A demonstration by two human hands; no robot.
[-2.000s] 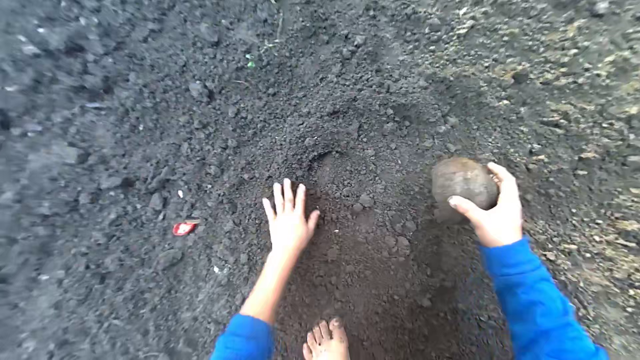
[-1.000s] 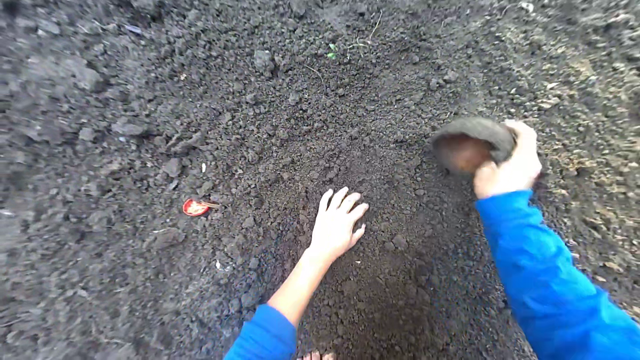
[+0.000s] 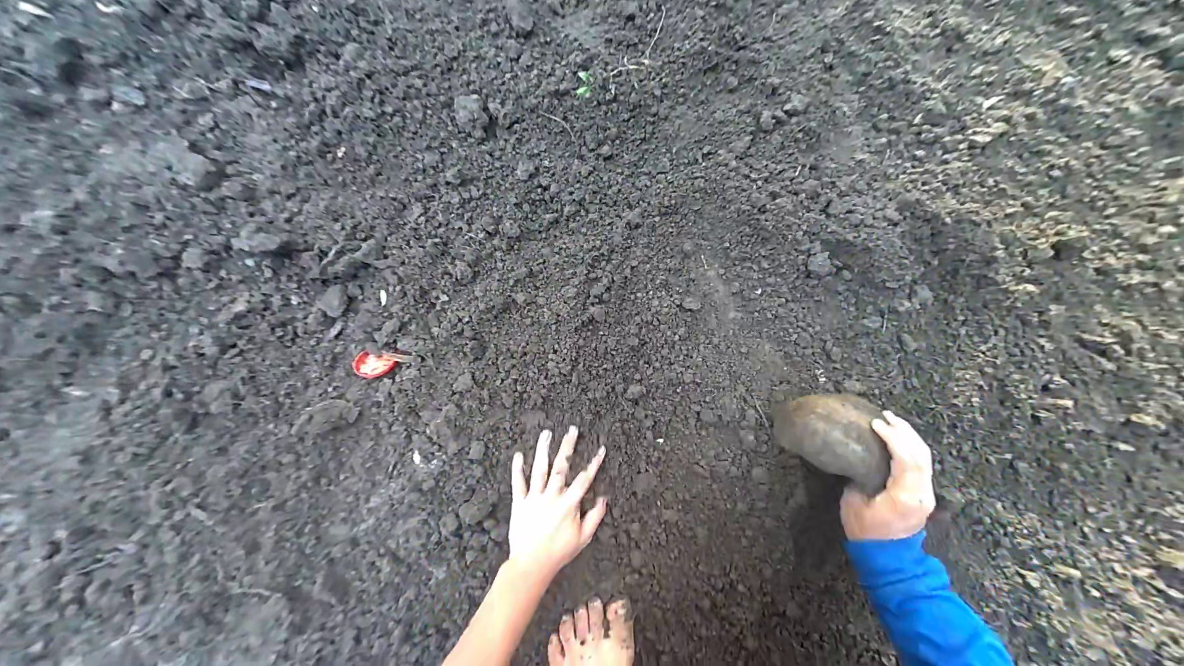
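My right hand point(image 3: 893, 486) grips the edge of a rounded brown shell-like bowl point(image 3: 831, 435), perhaps half a coconut shell, its curved outside facing up. The bowl is tilted over the dark soil point(image 3: 647, 305) at the right, and its inside is hidden. My left hand point(image 3: 552, 509) is spread, palm down, at or just over the loose soil in the lower middle. Nothing shows between its fingers. Whether it presses on the soil I cannot tell.
My bare foot point(image 3: 595, 634) is at the bottom edge, below my left hand. A small red object point(image 3: 375, 364) with a pale inside lies at the left. Clods of earth point(image 3: 470, 113) and a tiny green plant point(image 3: 585, 85) are farther off. Pale litter point(image 3: 1045, 231) covers the right side.
The bowl's hollow, reddish inside showed a second ago; now its outside faces up. My right hand has come down nearer my body with it. My left hand's fingers are more spread.
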